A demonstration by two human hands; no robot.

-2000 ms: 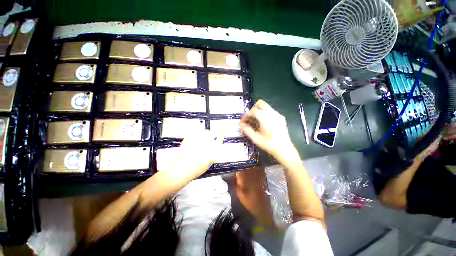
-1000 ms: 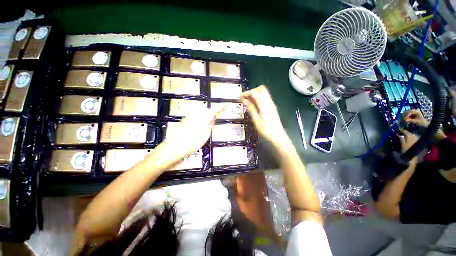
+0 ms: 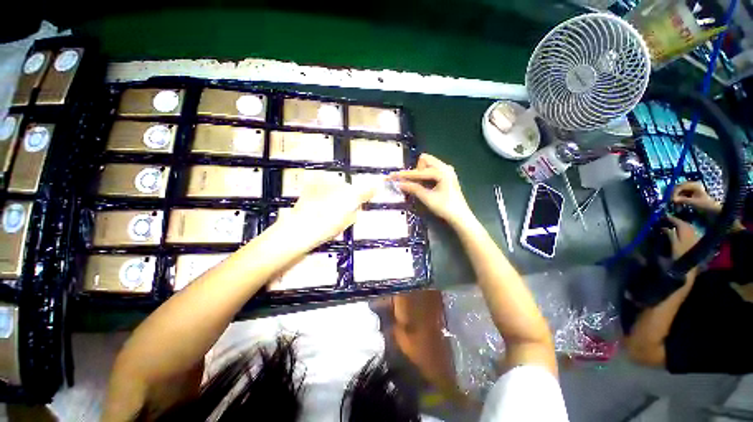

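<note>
A black blister tray [image 3: 266,189] holds rows of gold phone-shaped units; many at the left, such as this gold unit [image 3: 124,274], carry a pale round label [image 3: 154,135]. My left hand [image 3: 330,202] is over the third column, its fingertips reaching the right column. My right hand [image 3: 433,188] is at the tray's right edge, thumb and finger pinched over the third unit down. A small pale scrap, perhaps film or a sticker [image 3: 391,189], shows between the fingertips of both hands. Its outline is hard to see.
Stacked trays [image 3: 49,189] stand at the left. At the right are a white fan [image 3: 588,72], a white dish [image 3: 510,130], a small bottle [image 3: 545,163], a smartphone [image 3: 543,219] and a thin silver stick [image 3: 503,218]. Another person's hands [image 3: 689,214] work over teal units. Crumpled film [image 3: 570,317] lies below.
My hands moved up from the right column's lower units, then stayed around its third unit. Another person's hands have come into view at the right. The camera view has shifted slightly.
</note>
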